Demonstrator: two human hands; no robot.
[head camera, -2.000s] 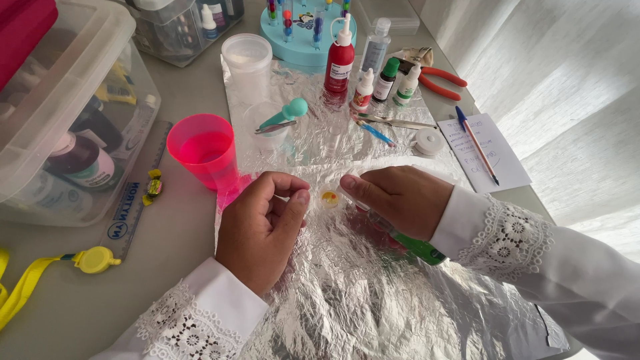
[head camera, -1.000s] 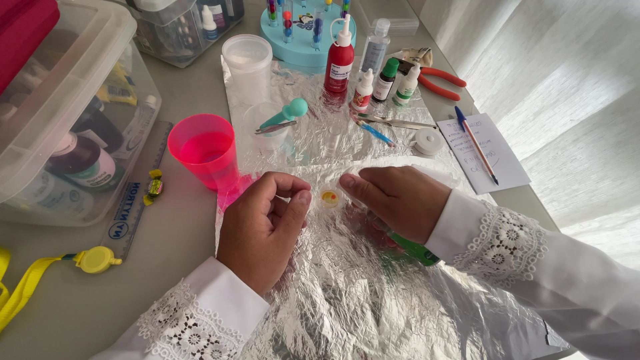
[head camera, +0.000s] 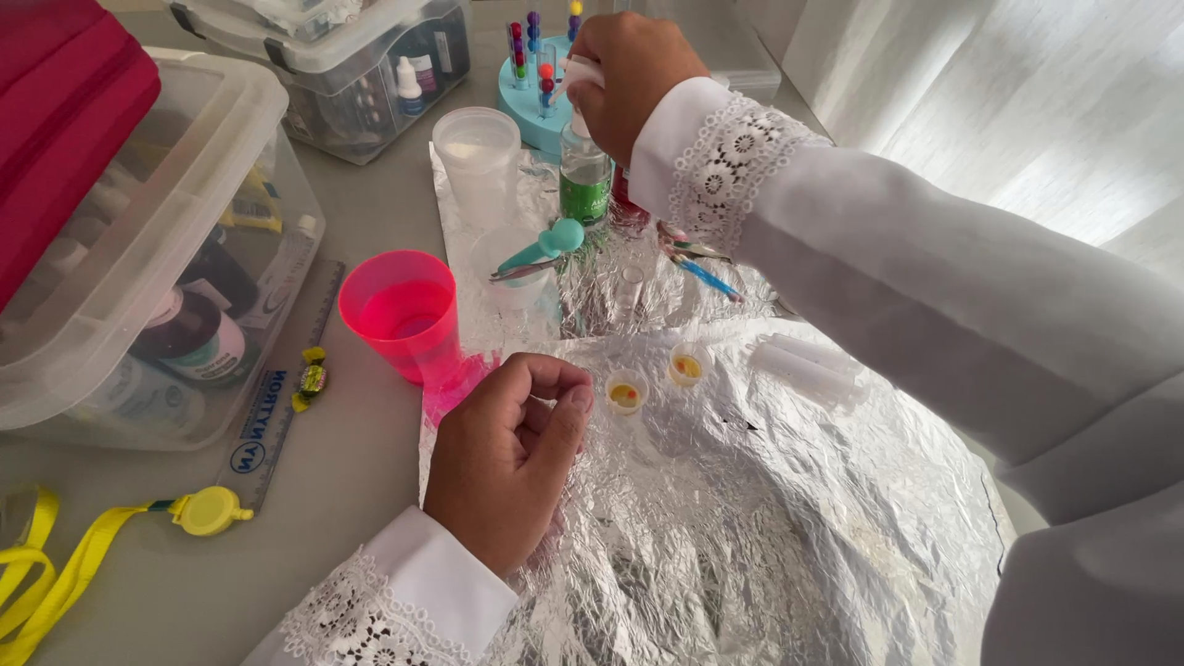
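My right hand (head camera: 638, 88) is at the far side of the foil, closed around the white pump head (head camera: 581, 72) of a clear bottle with a green label (head camera: 585, 192). The bottle is upright, partly covered by the fingers. Over the near foil, my left hand (head camera: 509, 453) has curled fingers with the thumb against the index finger; nothing shows in it. Just right of its fingertips sit two small clear cups, one (head camera: 626, 392) nearer and one (head camera: 686, 364) farther, both with yellow contents. A glass vial (head camera: 629, 289) stands beyond them on the aluminium foil (head camera: 703, 536).
A pink cup (head camera: 400, 310), a frosted tall cup (head camera: 477, 153) and a teal-handled tool (head camera: 546, 248) are left of the bottle. Plastic bins (head camera: 213, 305), a ruler (head camera: 277, 398) and a yellow strap (head camera: 102, 546) occupy the left. White tubes (head camera: 805, 368) lie under my right sleeve.
My right hand has moved from beside the small cup to the far side, onto the bottle's pump head. A second small cup, earlier not visible, now shows. My left hand has stayed in place.
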